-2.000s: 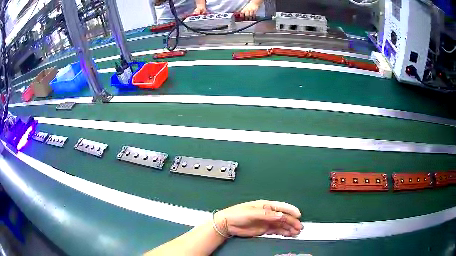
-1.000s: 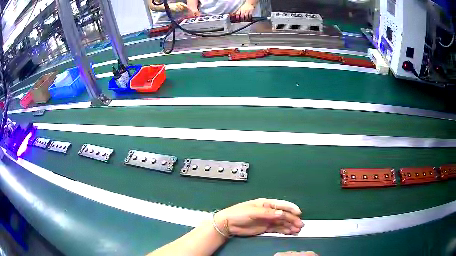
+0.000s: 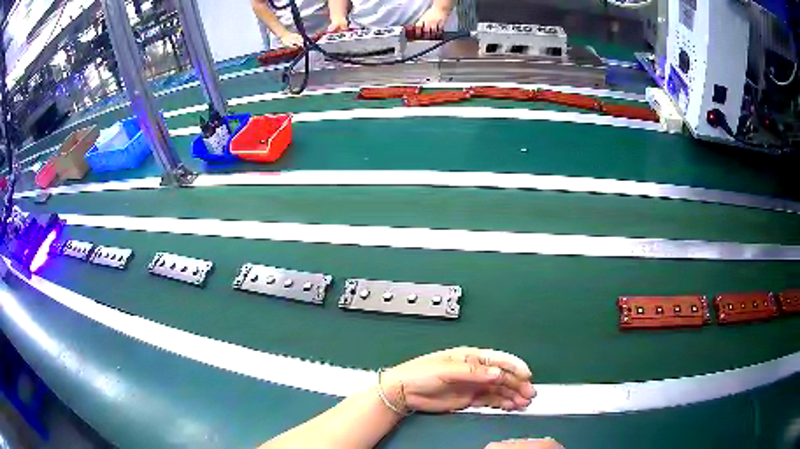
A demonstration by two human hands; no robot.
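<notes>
Several grey carriers with four round studs lie in a row on the green belt; the nearest grey carrier is in the middle. Several red carriers lie in a row at the right, the last cut off by the picture's edge. My left hand rests over the pale near strip, loosely curled and empty, below both rows and touching no carrier. A small part of my right hand shows at the bottom edge; its fingers are hidden.
A purple-glowing unit stands at the far left of the belt. A red bin and blue bin stand beyond by a metal post. A white box stands at upper right. A person's hands are across the line.
The grey and red carriers have shifted to the right along the belt. My left hand has stayed almost still. A small grey plate on the farther lane has moved left.
</notes>
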